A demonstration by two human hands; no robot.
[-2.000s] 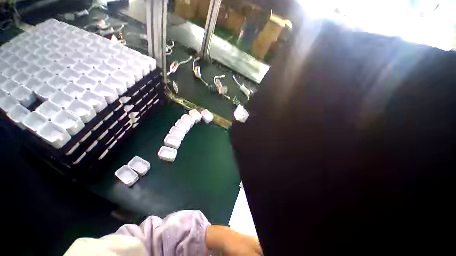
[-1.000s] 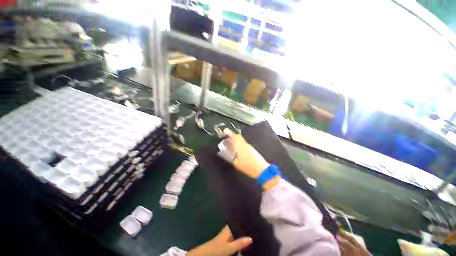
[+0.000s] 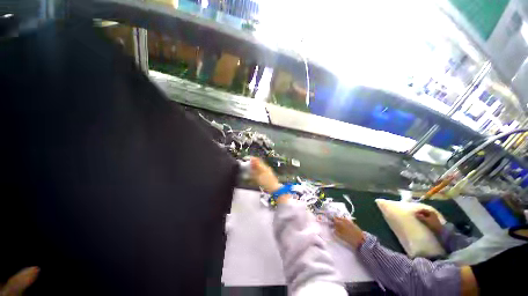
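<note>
A large black sheet, apparently a blister tray (image 3: 121,173), fills the left of the view close to the camera. My right hand (image 3: 261,175), with a blue wrist band, is at its right edge with the fingers closed on that edge. A small blurred white piece (image 3: 245,168) shows at the fingertips, perhaps a shell. My left hand (image 3: 20,281) is cut off at the bottom left corner. Only a few fingers show at the sheet's lower edge, and their grip cannot be made out.
A white-lilac sheet (image 3: 250,248) lies on the bench under a pile of white corded pieces (image 3: 310,195). Another person's hand (image 3: 347,231) touches the pile. More corded pieces (image 3: 252,139) lie on the belt. A cream bag (image 3: 408,228) and another hand (image 3: 428,218) are at the right.
The view has turned right. The black sheet now covers the left side, hiding the shell stack and shell row. My right hand remains at its edge; my left is now at the corner.
</note>
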